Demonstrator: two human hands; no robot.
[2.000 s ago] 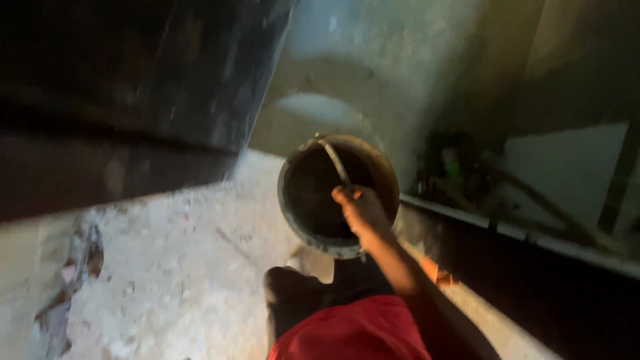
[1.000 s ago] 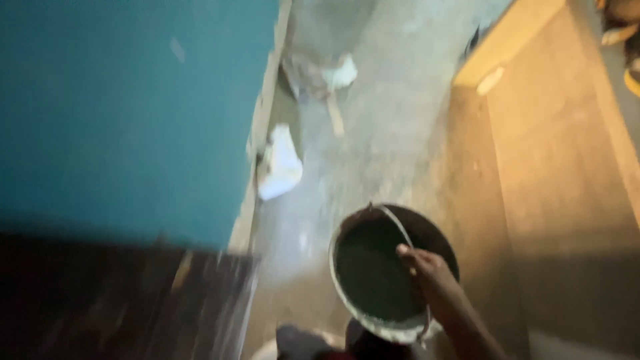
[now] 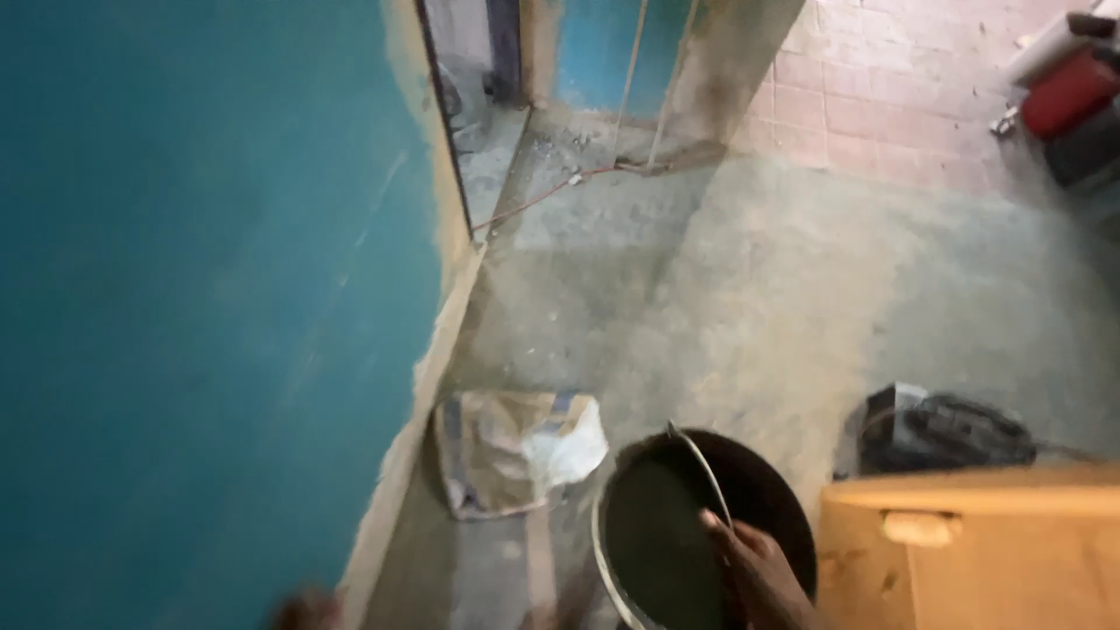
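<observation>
My right hand (image 3: 757,564) grips the metal bail handle (image 3: 707,468) of a round dark bucket (image 3: 604,547) at the bottom of the view. The bucket's inside looks dark green, and whether it holds liquid I cannot tell. At the lower left edge, against the blue wall, a blurred part of my left hand (image 3: 306,610) shows; its fingers and anything in them cannot be made out. A crumpled sack (image 3: 494,455) with a white patch lies on the floor between the wall and the bucket.
The blue wall (image 3: 201,262) runs along the left to a doorway. A thin cord (image 3: 534,203) crosses the floor there. At right stand a wooden cabinet (image 3: 1006,560) and a black object (image 3: 962,433) behind it. Red and dark items (image 3: 1072,96) lie at the upper right, near pink tiles (image 3: 849,122).
The view has shifted strongly to show the doorway and more floor. My right hand has kept hold of the bucket's handle throughout. A blurred left hand has come in at the lower left.
</observation>
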